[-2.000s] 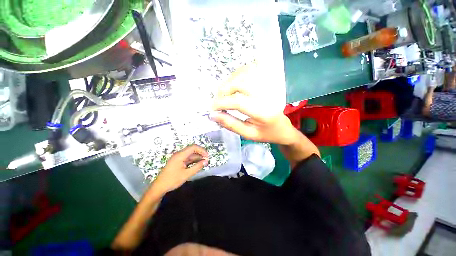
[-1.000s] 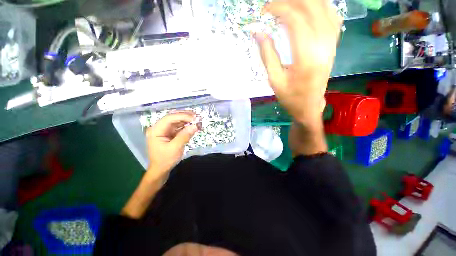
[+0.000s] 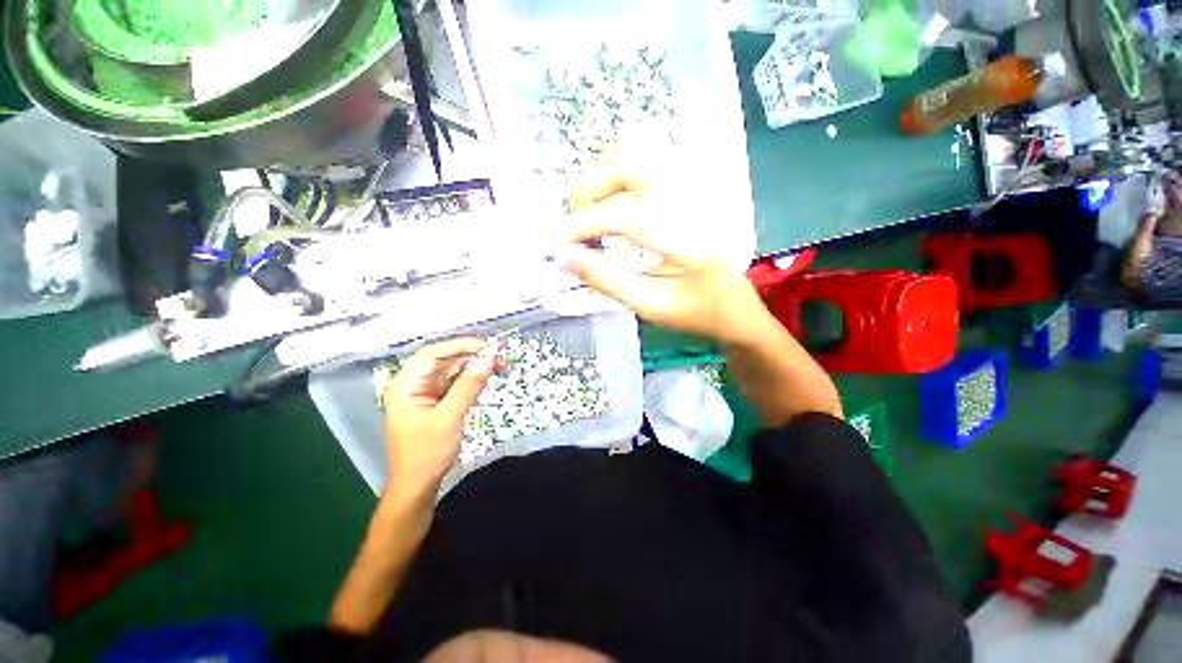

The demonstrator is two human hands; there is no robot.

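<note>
My left hand [image 3: 430, 404] is over the left part of the translucent lap tub [image 3: 346, 412], which holds many small white-and-green parts [image 3: 538, 389]. Its thumb and forefinger are pinched on a small pale part [image 3: 493, 350]. My right hand [image 3: 661, 279] reaches to the right end of the bright silver fixture [image 3: 389, 266], at the near side of the whitish bench tub [image 3: 710, 168]. Its thumb and forefinger point left towards the fixture. Glare washes out the fingertips, so whether they hold a part is unclear. More small parts lie in the bench tub.
A steel bowl feeder with green lining [image 3: 259, 123] stands upper left, a clear box of white pieces [image 3: 58, 246] beside it. Blue-ringed air fittings [image 3: 266, 275] sit left of the fixture. An orange bottle [image 3: 972, 95] lies on the bench. A red stool [image 3: 894, 321] and blue bin [image 3: 966, 399] are right.
My right hand was raised over the bench tub one second ago and is now back down at the fixture's right end. My left hand stays pinched over the lap tub. The camera view has shifted.
</note>
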